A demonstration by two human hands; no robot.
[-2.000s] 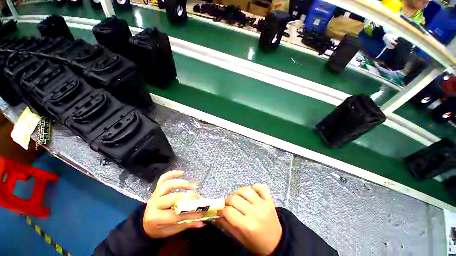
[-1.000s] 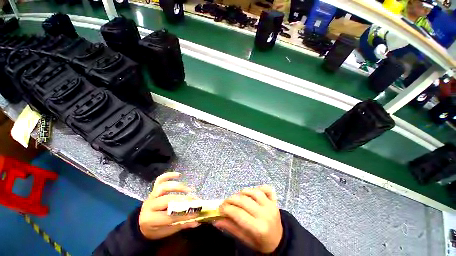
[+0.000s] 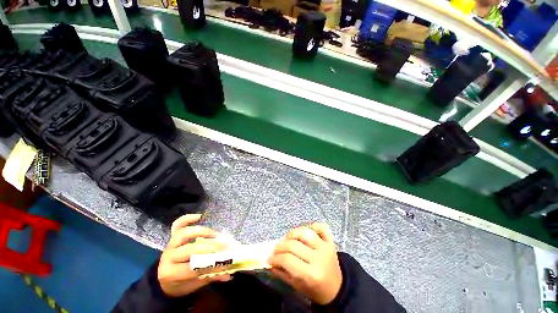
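Observation:
My left hand (image 3: 194, 257) and my right hand (image 3: 308, 261) are low in the middle of the view, in front of my body. Between them they hold a small white label sheet (image 3: 252, 253). Its left end shows a row of dark printed marks. A yellowish backing paper (image 3: 214, 274) shows along the lower edge at my left fingers. My left hand grips the left end and my right hand pinches the right end. The fingers hide parts of both ends.
Black box units (image 3: 131, 165) with raised handles stand in rows at left on the plastic-covered grey bench (image 3: 293, 205). More units stand on the green conveyor (image 3: 287, 136). A pale sheet (image 3: 19, 162) lies at the bench's left edge. A red stool (image 3: 37, 244) stands lower left.
My left hand has moved slightly left, away from my right hand. More of the white sheet shows between them. The view has shifted a little, and a unit on the far belt stands further left.

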